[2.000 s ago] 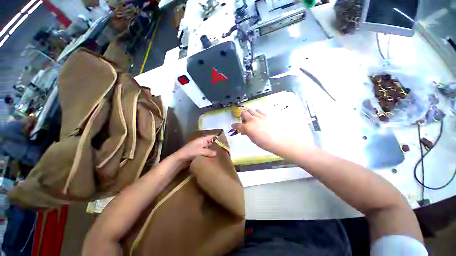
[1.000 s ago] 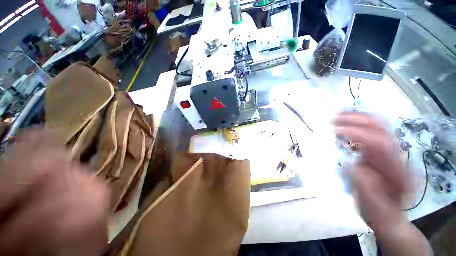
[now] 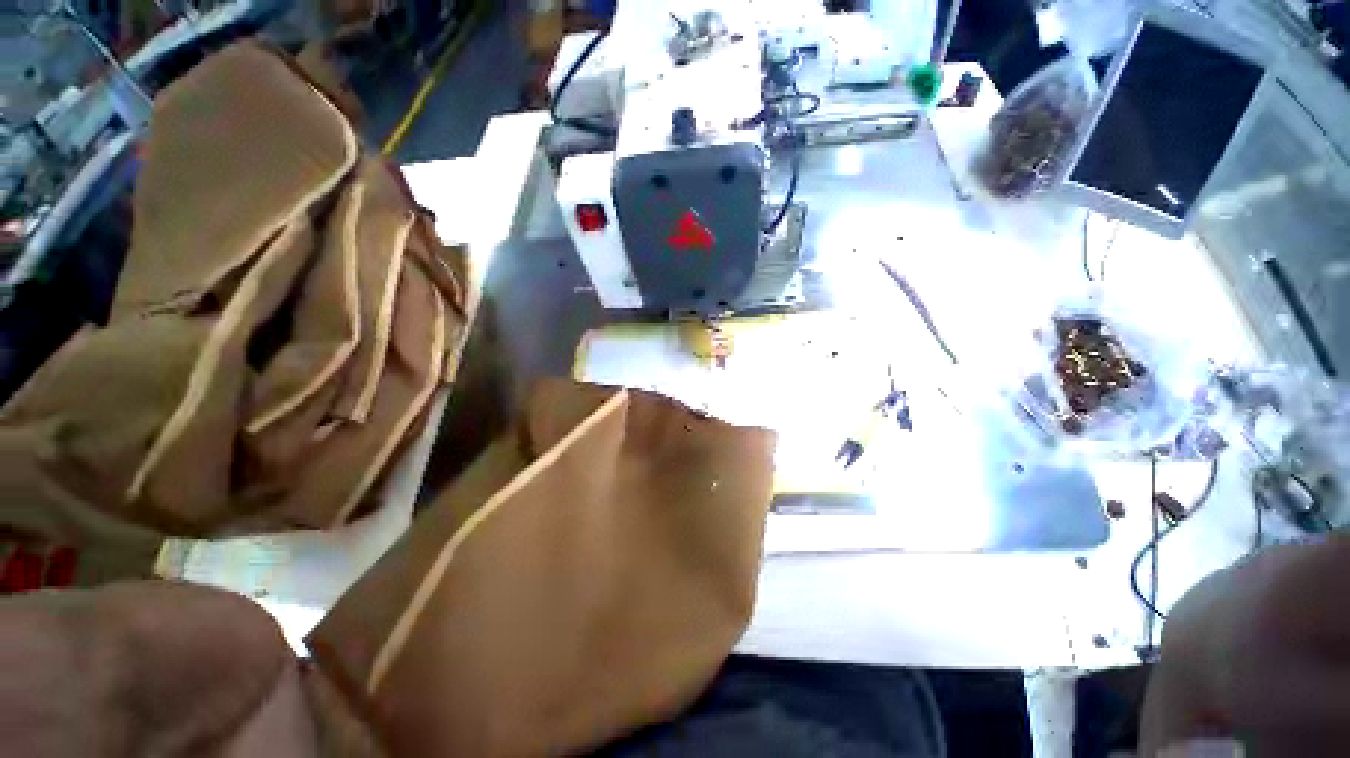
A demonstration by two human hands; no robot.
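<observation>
A brown bag body (image 3: pixel 592 563) with a pale binding strip lies over the table's front edge and my lap, its upper edge on the sewing plate (image 3: pixel 800 363). The presser clamp (image 3: pixel 708 344) is under the grey machine head (image 3: pixel 690 230). Small dark snips (image 3: pixel 850 450) lie on the plate. My left hand or arm (image 3: pixel 141 674) is a large blurred shape cut off at the lower left. My right hand or arm (image 3: pixel 1258 652) is cut off at the lower right. No fingers are clearly visible on either.
Waiting bag bodies (image 3: pixel 281 326) are heaped at the left. Dark tweezers (image 3: pixel 921 308) lie right of the plate. An open clear bag of tabs (image 3: pixel 1096 373) and a black cable (image 3: pixel 1143 570) are at the right. A second hardware bag (image 3: pixel 1029 145) stands beside the screen (image 3: pixel 1170 111).
Both hands have left the plate and moved out to the lower picture edges. The snips now lie on the plate. The bag body is let go at its top edge. The view has shifted.
</observation>
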